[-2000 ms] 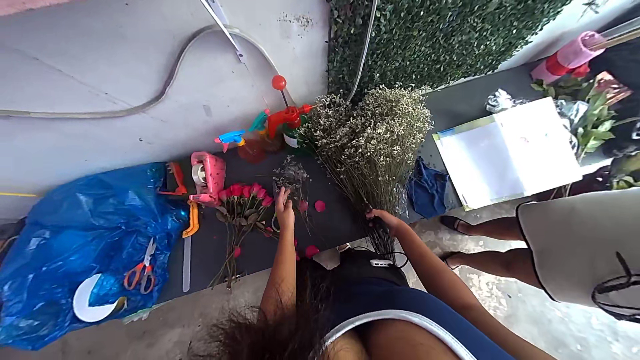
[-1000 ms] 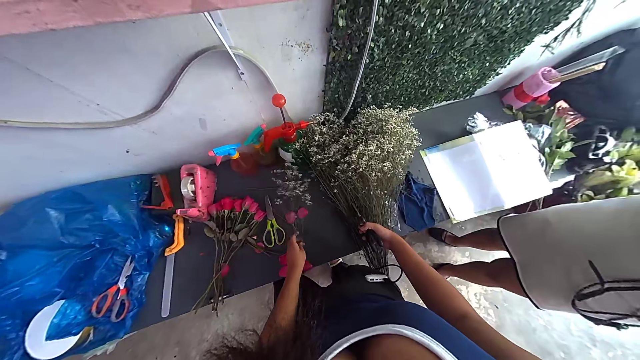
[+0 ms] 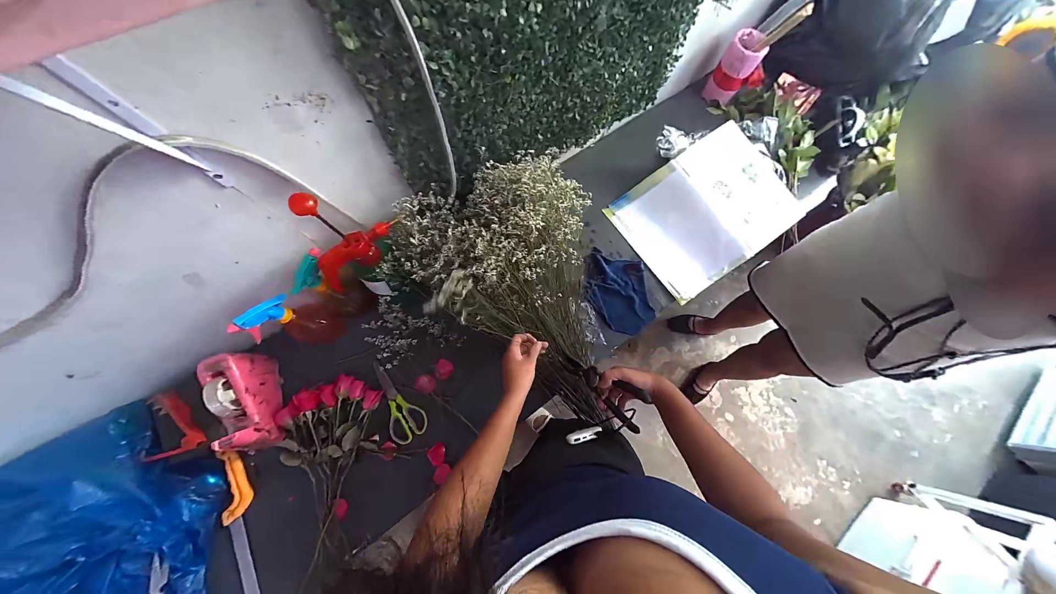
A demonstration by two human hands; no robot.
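A large bunch of small pale filler flowers (image 3: 528, 223) lies across the dark table, its thin stems pointing at my body. My left hand (image 3: 521, 356) pinches thin stems at the bunch's left side; a blurred pale sprig (image 3: 452, 295) lies in line with them. Around black handles, seemingly of a cutting tool (image 3: 629, 389), my right hand (image 3: 620, 388) is closed beside the lower stems; its blades are hard to make out. Left of the bunch are a loose sprig (image 3: 400, 330), green-handled scissors (image 3: 406, 417) and pink roses (image 3: 330, 396).
Spray bottles (image 3: 342, 260) stand by the wall, near a pink tape dispenser (image 3: 241, 396). Blue plastic (image 3: 91, 495) covers the left side. To the right are a dark blue cloth (image 3: 619, 290), an open book (image 3: 708, 210) and a person (image 3: 858, 305) standing close by.
My left hand has moved from the loose sprig and scissors to the bunch's stems. A black-handled tool now shows in my right hand. The view has shifted right.
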